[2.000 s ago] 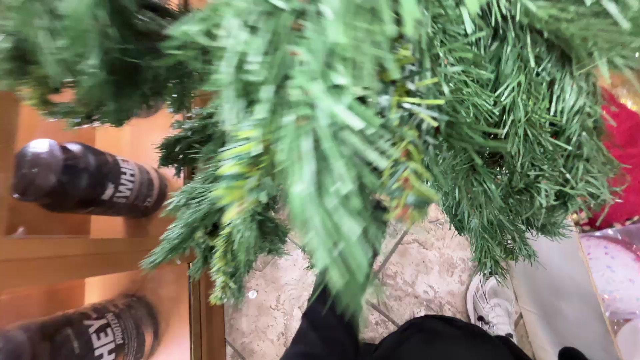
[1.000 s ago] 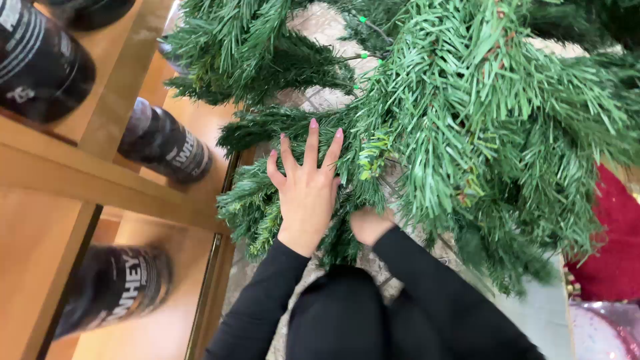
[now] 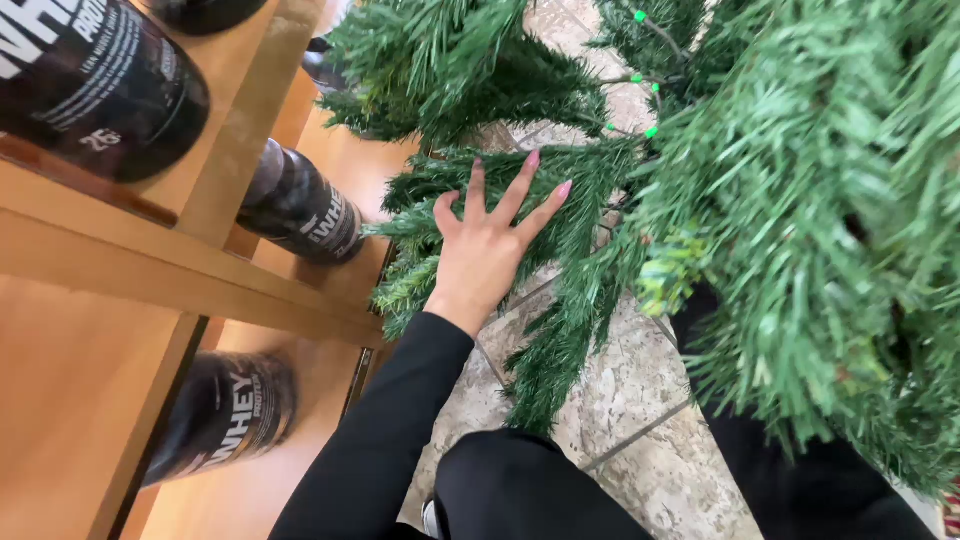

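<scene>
My left hand (image 3: 484, 244) lies with its fingers spread on a low green branch of an artificial Christmas tree (image 3: 795, 195), left of the middle. Nothing shows closed in its fingers; the pink nails point away from me. Another branch tip (image 3: 551, 367) hangs over the floor below and right of this hand. Larger branches fill the right side and hide my right hand; only a dark sleeve or trouser leg shows beneath them. Green plastic branch fittings (image 3: 651, 132) show near the centre of the tree.
Wooden shelving (image 3: 247, 289) stands close on the left. It holds dark whey protein tubs, one at the upper left (image 3: 112, 90), one in the middle (image 3: 315, 214) and one lower down (image 3: 225, 412). Stone-look floor tiles (image 3: 637, 442) and my knee (image 3: 525, 487) are below.
Two seconds ago neither hand showed. One second ago both were at the low branches; now the right one is out of sight. A branch on the right covers more of the view.
</scene>
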